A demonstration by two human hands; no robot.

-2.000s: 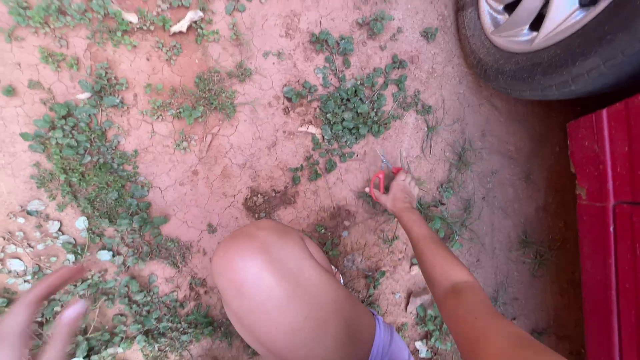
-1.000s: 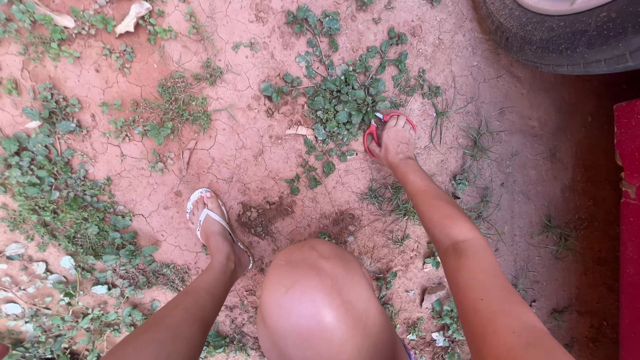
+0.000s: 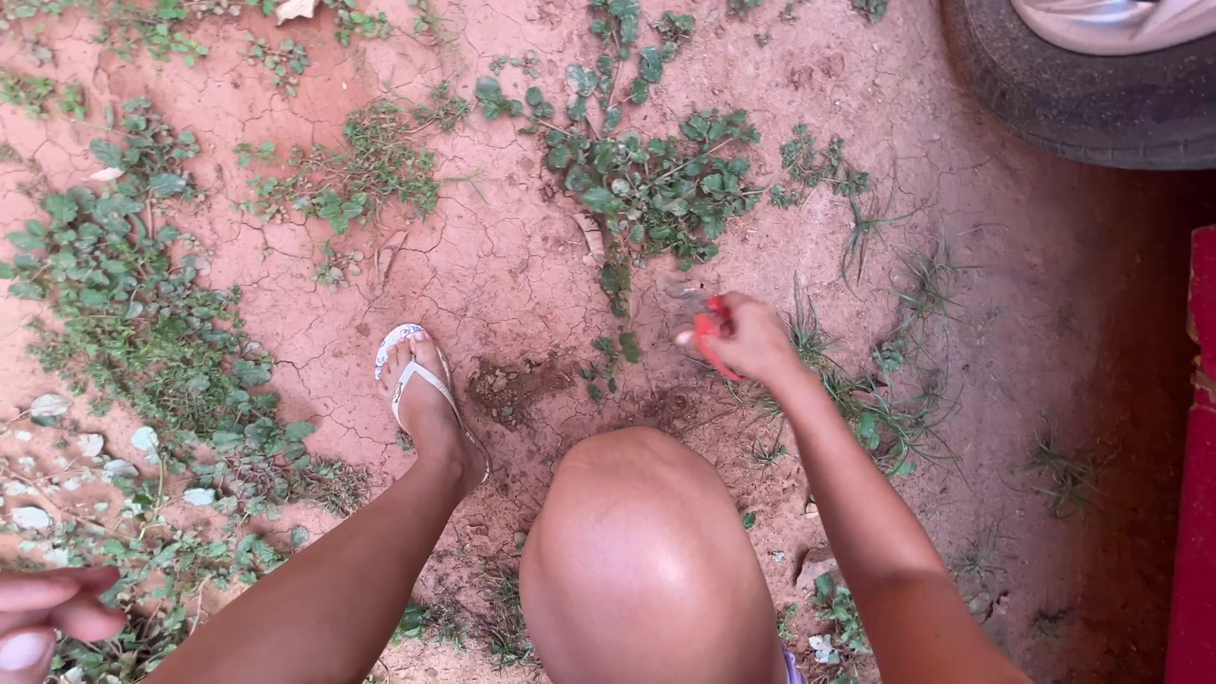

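Observation:
My right hand (image 3: pixel 755 337) grips the red handles of a pair of scissors (image 3: pixel 711 340). The blades are blurred and point up and left, just below a leafy green weed (image 3: pixel 655 185) that spreads over cracked reddish soil. At the lower left edge, my left hand (image 3: pixel 62 608) shows only in part, its fingers held over small weeds and pale leaves; nothing is seen in it. Grass tufts (image 3: pixel 879 404) grow beside my right wrist.
My knee (image 3: pixel 651 560) and a foot in a white flip-flop (image 3: pixel 423 380) are at lower middle and left. A car tire (image 3: pixel 1073 104) stands at upper right, with red bodywork (image 3: pixel 1192 475) below it. A weed patch (image 3: pixel 152 304) covers the left side; disturbed soil (image 3: pixel 518 385) lies near the foot.
One second ago the scissors were at the lower edge of the leafy weed; my right hand has drawn them back toward my knee. My left hand has come back into view at lower left.

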